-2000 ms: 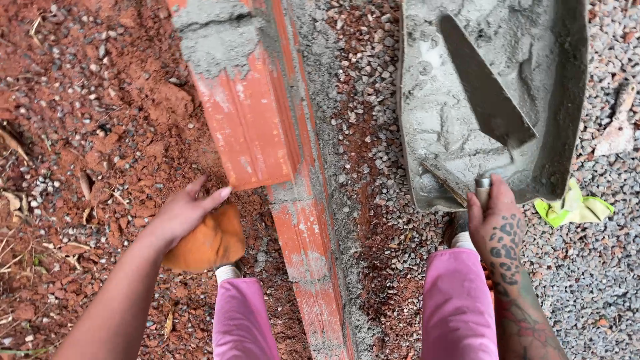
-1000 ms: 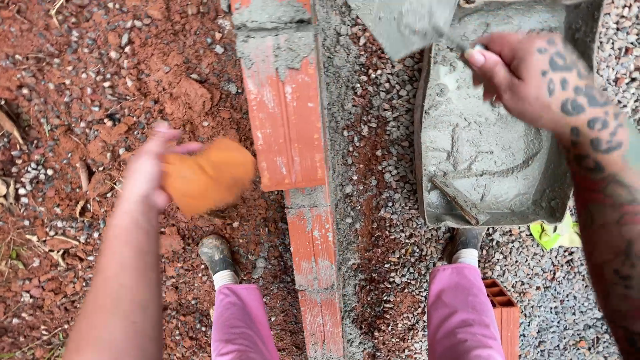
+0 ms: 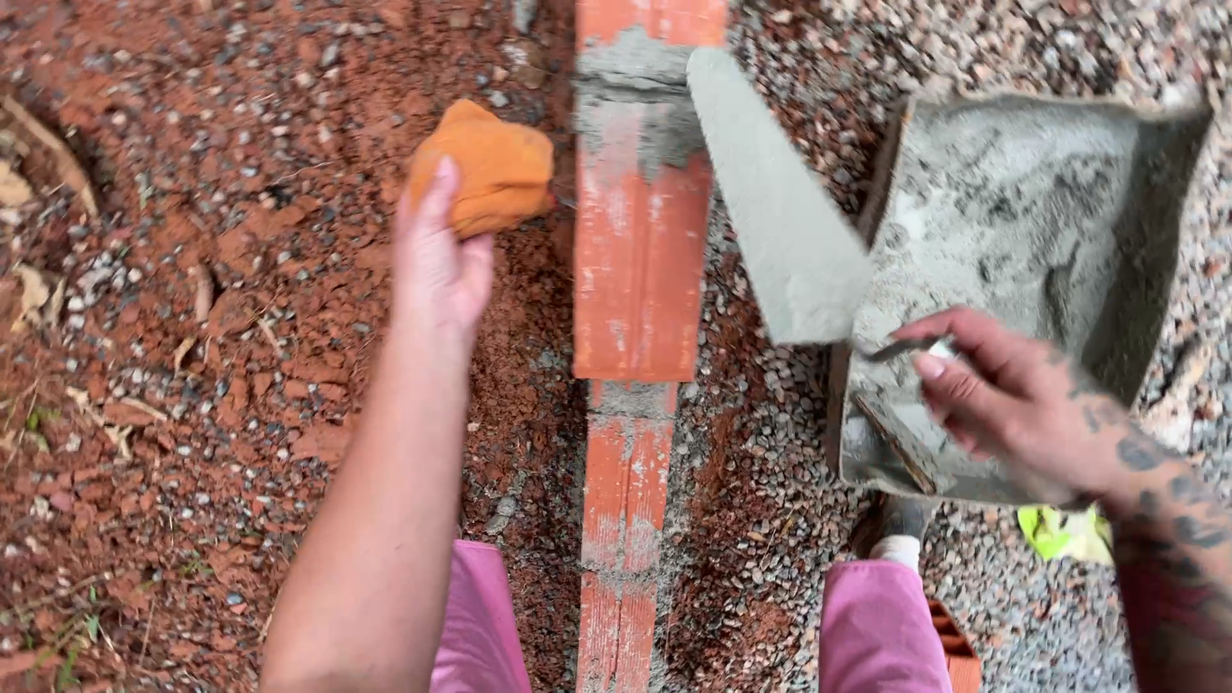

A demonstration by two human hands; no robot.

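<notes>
My left hand grips a folded orange cloth over the soil, just left of the brick wall. My right hand holds a masonry trowel by its handle; the grey-coated blade slants up to the wall's right side. Whether the tip touches the wall cannot be told. The upper hollow clay brick has wet mortar around the joint at its far end. A lower brick course runs toward me. Right of the wall, a mortar trough holds grey mortar.
A wooden stick lies in the trough's near left corner. Beside the trough is a yellow-green scrap. Another hollow brick rests by my right leg. Red soil is on the left and gravel on the right.
The trowel, in the trough two seconds ago, was lifted out and now reaches the wall's right side. My left hand has raised the orange cloth from beside the brick's near end. The view has shifted.
</notes>
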